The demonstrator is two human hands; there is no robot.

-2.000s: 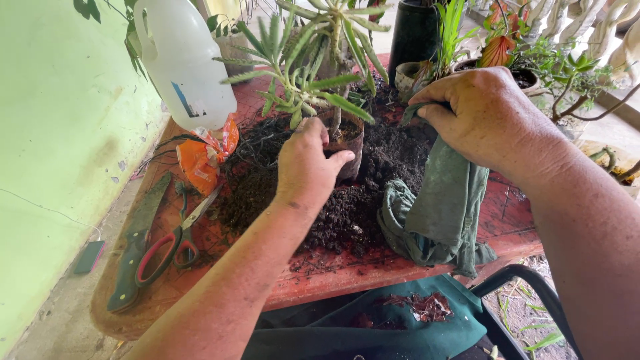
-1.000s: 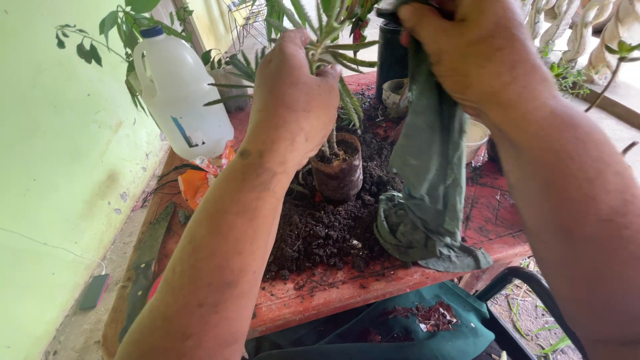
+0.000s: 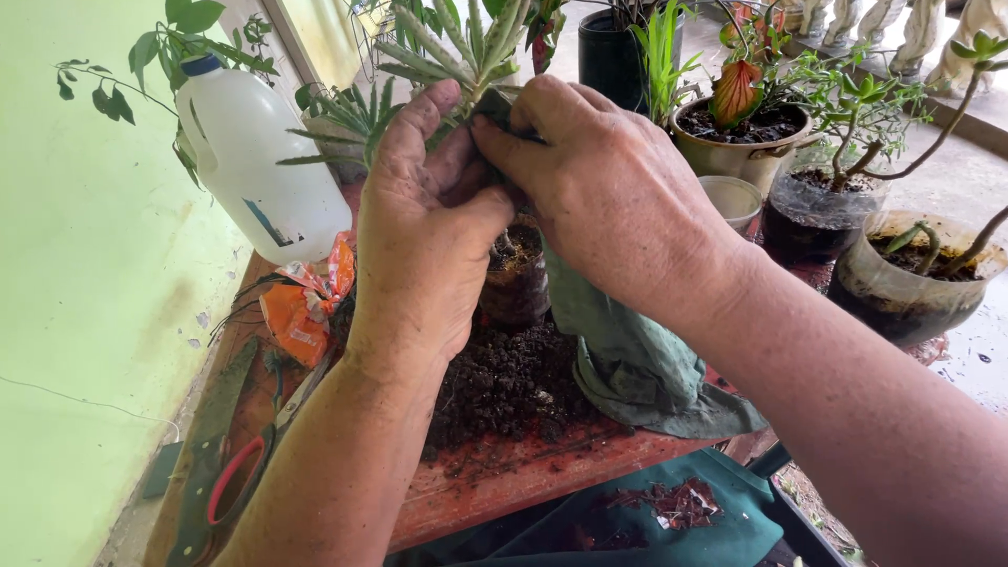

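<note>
My right hand (image 3: 598,173) pinches an end of the green cloth (image 3: 638,354), whose lower part drapes onto the red table. Beside it, my left hand (image 3: 433,228) is raised at the stem of the succulent plant (image 3: 472,55), palm turned to the cloth end; its fingertips are partly hidden, so its hold is unclear. Below both hands stands the plant's small pot (image 3: 516,287), with dark soil (image 3: 504,386) heaped around it. The scissors (image 3: 240,472), red and black in the handle, and a knife (image 3: 209,449) lie at the left.
A white plastic jug (image 3: 264,165) and an orange plastic wrapper (image 3: 299,319) are at the left. Potted plants stand at the right, among them a metal pot (image 3: 732,157) and a cut plastic container (image 3: 906,291). The table's front edge (image 3: 488,512) is above teal fabric (image 3: 709,528).
My left hand went from the small pot up to the plant's stem. My right hand has brought the cloth's upper end over to the stem, beside my left hand.
</note>
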